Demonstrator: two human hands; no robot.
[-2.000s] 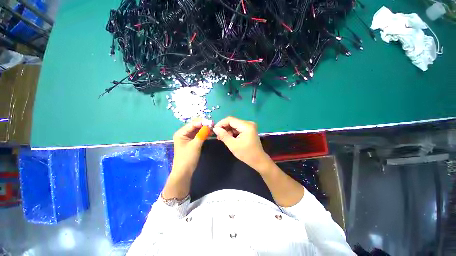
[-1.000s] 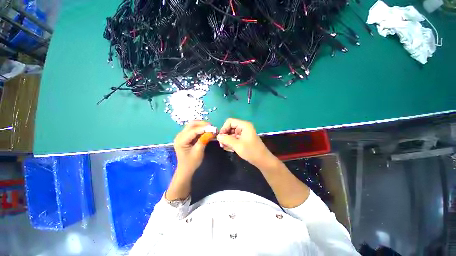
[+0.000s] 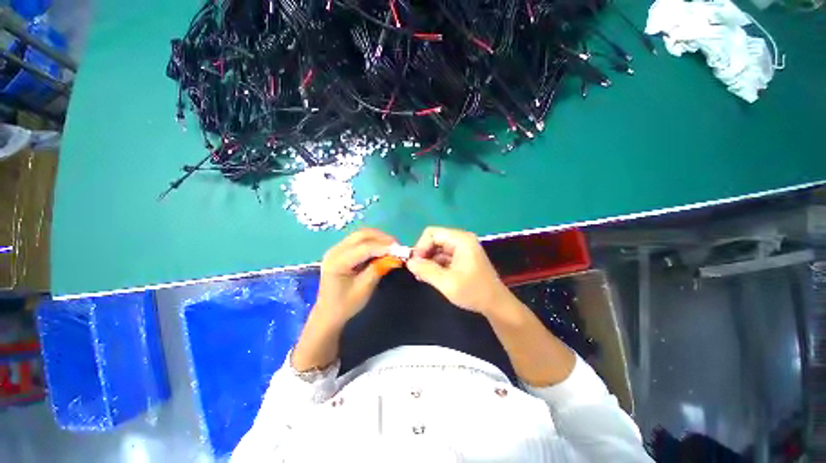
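Observation:
My left hand holds a small orange tool and a small white piece between its fingertips, just off the table's front edge. My right hand has its thumb and forefinger pinched at the same white piece; what else it holds is too small to tell. The fingertips of both hands nearly touch. A loose pile of small white pieces lies on the green table behind my left hand. A tangled heap of black cables with red sections and pale ends lies beyond the pile.
The green table has a pale front edge. A crumpled white cloth lies at the far right. Below the edge are a red basket, a brown carton with black contents, and blue bins lined with film.
Both hands have moved slightly right and toward my body, still together. The orange tool now lies more sideways in my left hand. The table contents have shifted left in view.

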